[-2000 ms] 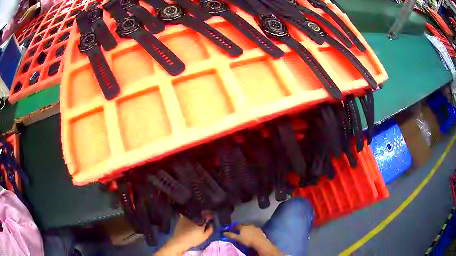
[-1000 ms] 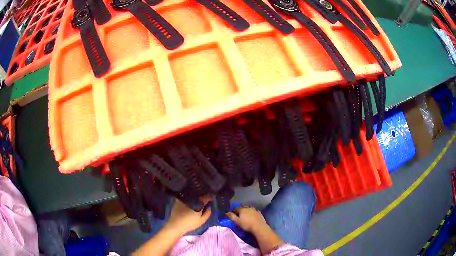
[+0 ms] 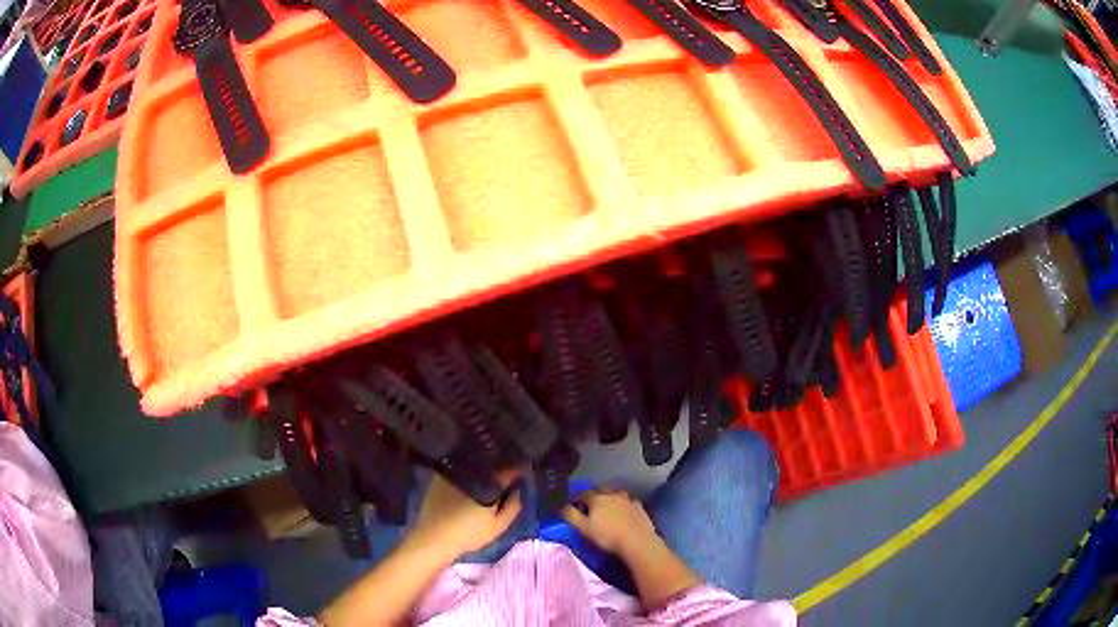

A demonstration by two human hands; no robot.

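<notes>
An orange compartment tray [image 3: 417,263] lies right in front of me, its front pockets empty. Watches with long black straps [image 3: 380,47] lie across its back part. Many black straps [image 3: 736,306] hang out from under its front edge. My left hand [image 3: 466,517] is low in front of me, just below the hanging straps, partly hidden by them. My right hand [image 3: 609,519] is beside it over a blue seat [image 3: 576,539], fingers curled. Neither hand touches the tray. I cannot tell whether they hold anything.
The tray stands over a green bench [image 3: 1042,147]. Another orange tray [image 3: 846,423] is low on the right, beside a blue bin [image 3: 975,337]. A tray of dark round pieces [image 3: 80,92] is at the far left. A person's pink sleeve [image 3: 37,533] and a blue stool [image 3: 211,594] are at lower left.
The tray and straps have shifted up in view, so fewer watches show. My hands have moved slightly apart, and more of my pink sleeves shows.
</notes>
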